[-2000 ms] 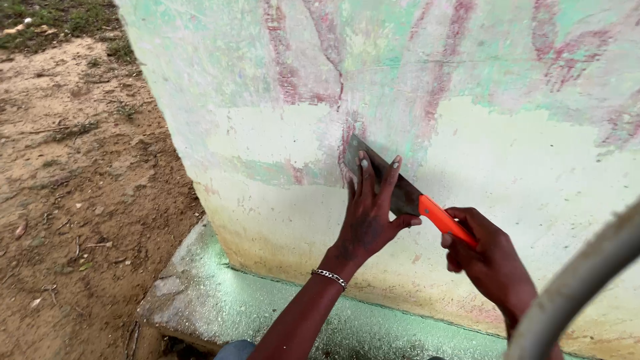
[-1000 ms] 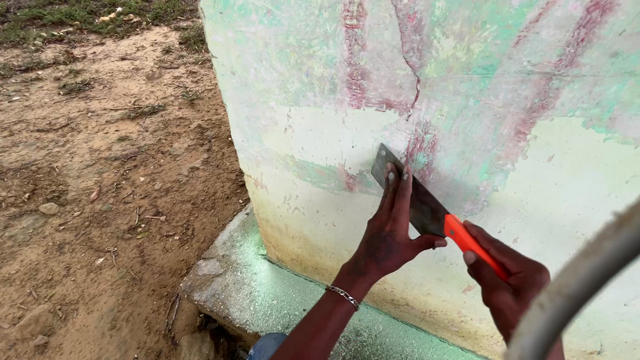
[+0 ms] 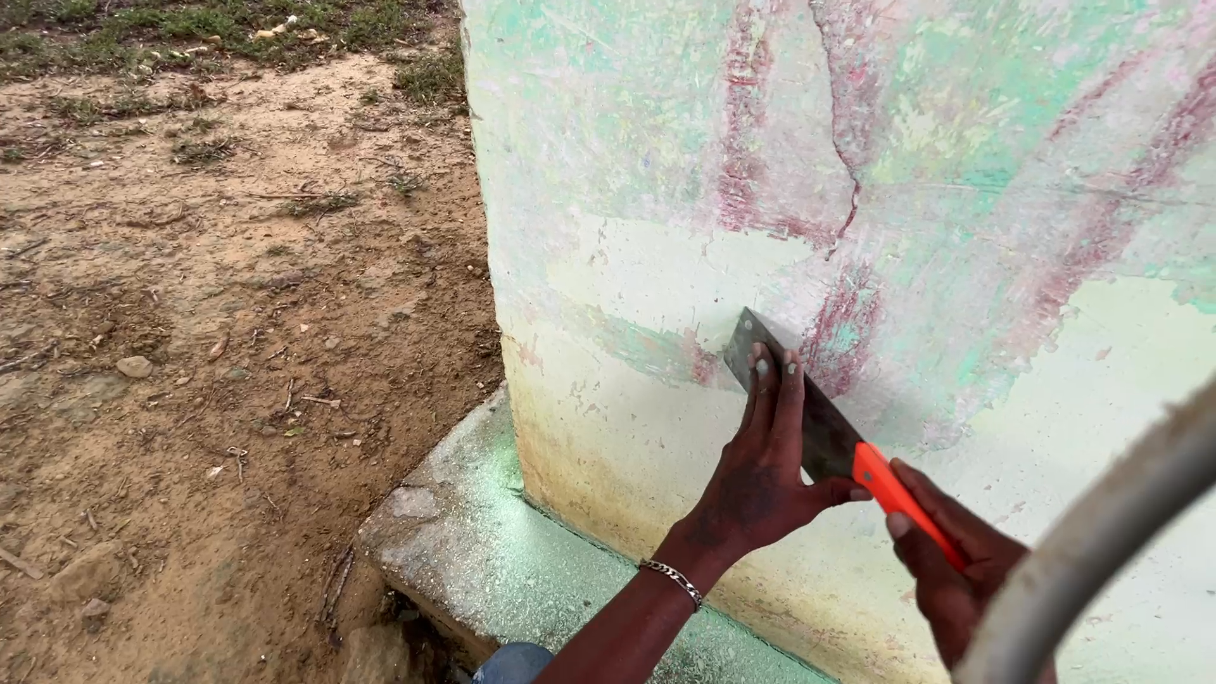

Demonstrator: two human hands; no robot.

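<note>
A broad dark metal blade with an orange handle, like a large scraper or short machete point(image 3: 828, 423), lies slanted against a painted wall point(image 3: 627, 456). The fingers of my right hand point(image 3: 959, 560) wrap its orange handle. My left hand point(image 3: 765, 465) rests its fingertips flat on the blade near the far end, with the thumb by the handle's front. A chain bracelet point(image 3: 673, 581) circles my left wrist. Around the blade, the wall shows pale paint, green patches and red streaks. A crack point(image 3: 840, 142) runs down the wall above the blade.
A concrete ledge point(image 3: 446, 532) speckled with pale flakes runs along the wall's foot. Bare soil point(image 3: 237, 380) with twigs and stones lies to the left, grass point(image 3: 361, 24) at its far edge. A blurred curved grey bar point(image 3: 1102, 532) crosses the lower right, close to the camera.
Both hands still hold the blade against the wall. Its tip has moved left of the red streak, onto paler paint. The view has swung left.
</note>
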